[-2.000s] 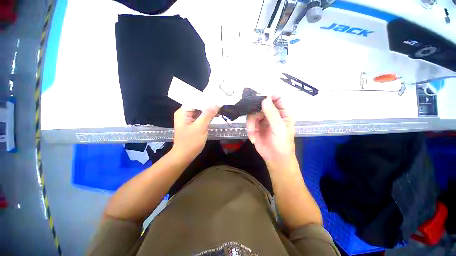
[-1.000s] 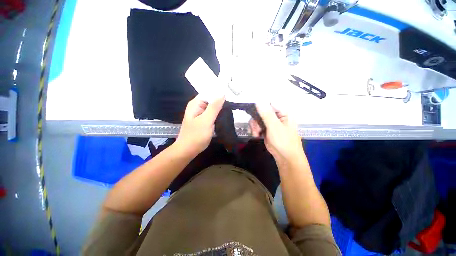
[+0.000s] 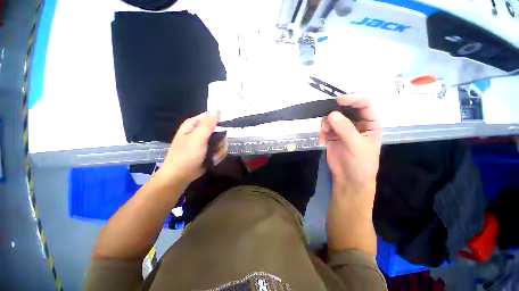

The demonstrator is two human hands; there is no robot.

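Note:
A narrow black strip (image 3: 279, 115) is stretched between my two hands above the front part of the table. My left hand (image 3: 196, 142) grips its left end, and some black cloth hangs below those fingers. My right hand (image 3: 354, 133) grips its right end, with cloth bunched in the fingers. A white card (image 3: 217, 95) shows at the fingertips of my left hand; whether it is held cannot be told. A large black panel (image 3: 165, 74) lies flat at the table's left. Black thread snips (image 3: 326, 86) lie just behind the strip, near my right hand.
The white sewing machine (image 3: 387, 45) stands at the back right, its needle area (image 3: 307, 50) behind the snips. An orange-red item (image 3: 423, 80) lies at right. A ruler (image 3: 267, 146) runs along the front edge. Below are a blue bin (image 3: 97, 193) and dark cloth (image 3: 412, 199).
My hands have moved apart, and the black cloth between them is now drawn out into a long strip. The white card is now lower and more upright, partly hidden. The whole view has shifted.

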